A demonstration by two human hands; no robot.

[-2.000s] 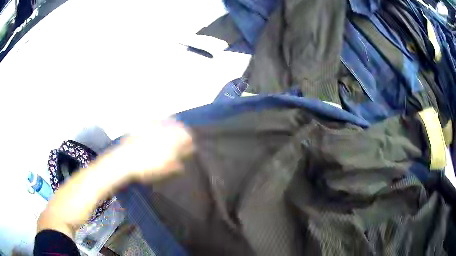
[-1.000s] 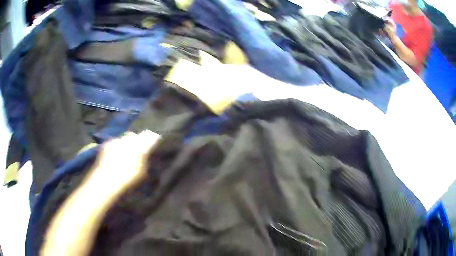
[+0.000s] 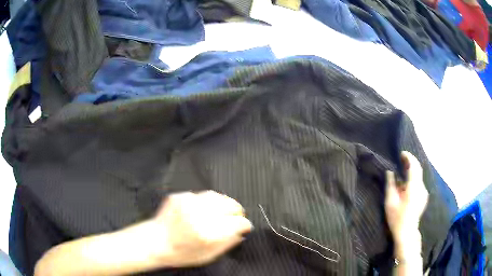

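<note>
A large dark jacket [image 3: 216, 140], striped lining side out, is spread across the near side of the table, with blue denim [image 3: 151, 81] along its far edge. A long narrow pale stitched outline shows on the lining near the bottom centre. My left hand [image 3: 207, 226] is over the lining left of this outline. Its fingers are curled and blurred, and I cannot tell if it holds cloth. My right hand [image 3: 407, 199] is at the jacket's right side, with a fold of dark lining between thumb and fingers. No snips can be made out.
More denim garments lie at the far left [image 3: 145, 21] and far right [image 3: 399, 38] of the white table [image 3: 458, 124]. A blue crate [image 3: 475, 215] with dark cloth is at the lower right. A person in red [image 3: 472, 21] is at the top right.
The view has swung right. My left hand has moved from the lining's upper left to its lower middle. My right hand has come into view. The lining lies flatter, with denim showing behind it.
</note>
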